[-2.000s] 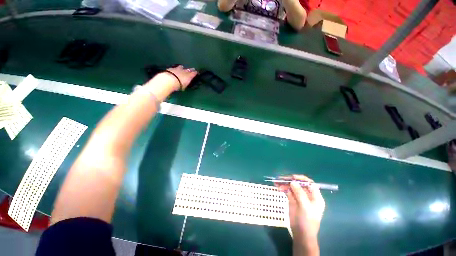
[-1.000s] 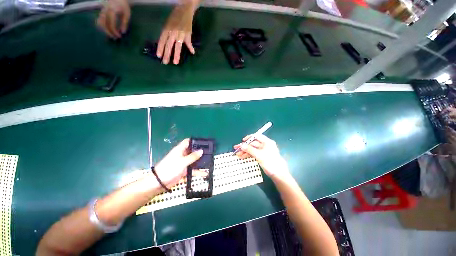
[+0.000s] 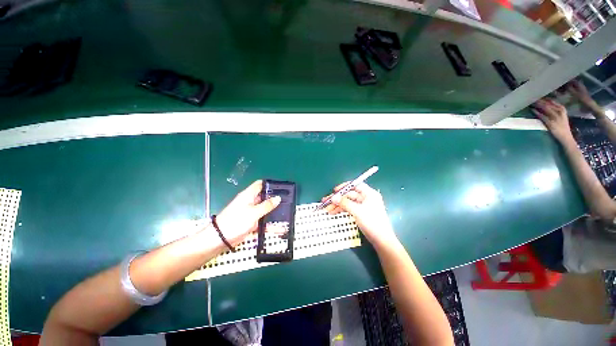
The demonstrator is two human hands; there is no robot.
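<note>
My left hand (image 3: 244,213) holds a black phone housing (image 3: 276,223) upright in view over the sticker sheet, thumb on its upper part. Fingers show through the large opening in its lower part. The pale yellow sticker sheet (image 3: 323,233) with rows of dark dots lies on the green bench, partly hidden by the housing and my left arm. My right hand (image 3: 356,206) holds silvery tweezers (image 3: 351,186), tip pointing down left at the sheet's upper edge. Whether a piece is at the tip is too small to tell.
Black housings (image 3: 177,86) lie on the conveyor beyond the white rail (image 3: 290,122). A clear film scrap (image 3: 238,170) is above the sheet. Another dotted sheet (image 3: 8,236) lies far left. Another person's arm (image 3: 574,149) is at right, near a white post (image 3: 540,78). A red stool (image 3: 517,270) stands below.
Two seconds ago my left hand reached onto the conveyor; it came back with a housing. Since one second ago, the housing's face has tilted slightly, and the other person's hands have left the conveyor's upper left.
</note>
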